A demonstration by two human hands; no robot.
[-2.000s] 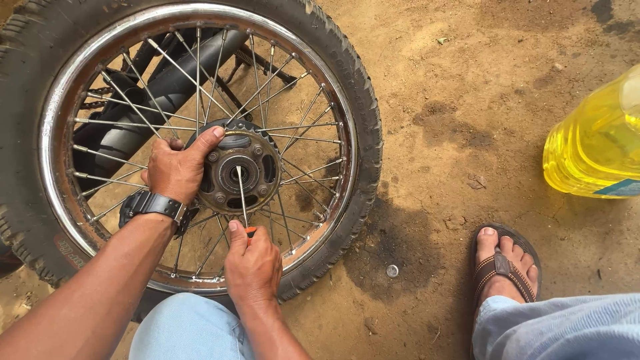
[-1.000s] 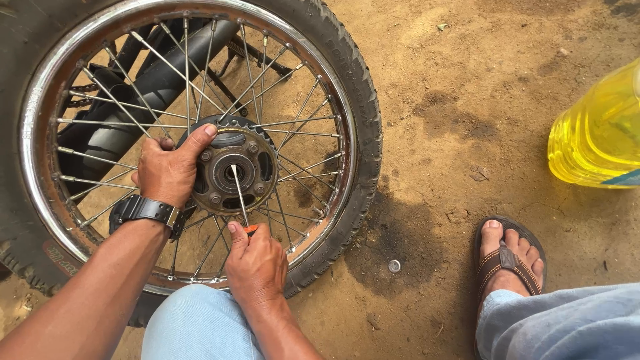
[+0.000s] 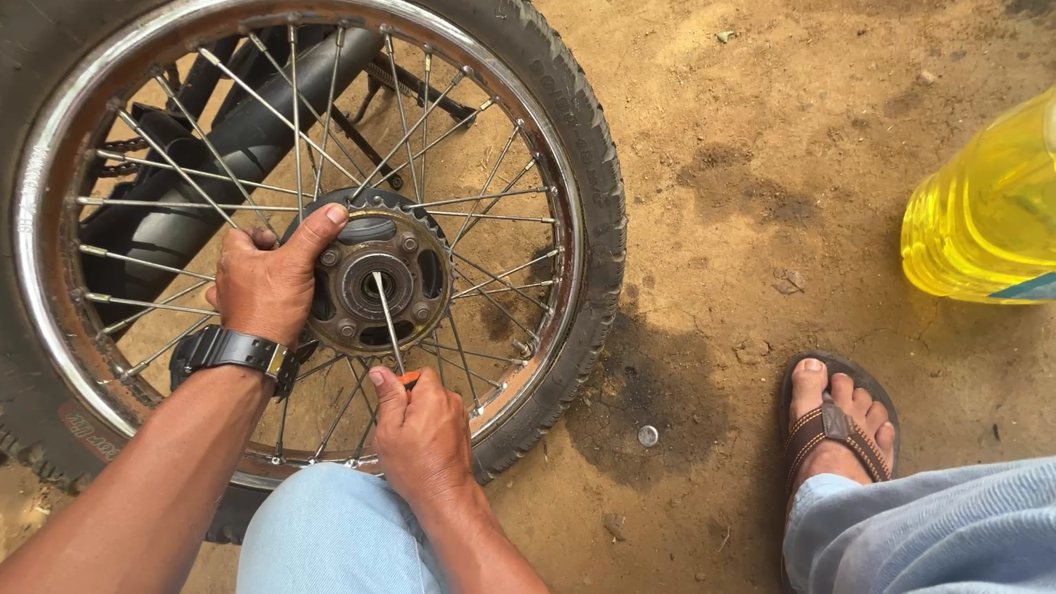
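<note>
A spoked motorcycle wheel (image 3: 569, 206) with a knobby black tyre and a rusty rim stands at the left. My left hand (image 3: 268, 276) grips the left side of the toothed rear sprocket (image 3: 433, 318) at the hub, thumb on its upper edge. My right hand (image 3: 425, 429), below the hub, is closed around the orange handle of a screwdriver (image 3: 389, 322). The screwdriver's flat tip lies at the hub's central bore (image 3: 379, 285); how deep it reaches cannot be told. Most of the handle is hidden in my fist.
Behind the spokes are a black exhaust silencer (image 3: 247, 148) and part of a chain (image 3: 120, 157). A bottle of yellow liquid (image 3: 982, 223) stands at the right. A small metal disc (image 3: 648, 436) lies on stained dirt, left of my sandalled foot (image 3: 837, 421).
Both hands keep the same hold, and the screwdriver tip remains at the hub's centre. Nothing has plainly been let go or taken up.
</note>
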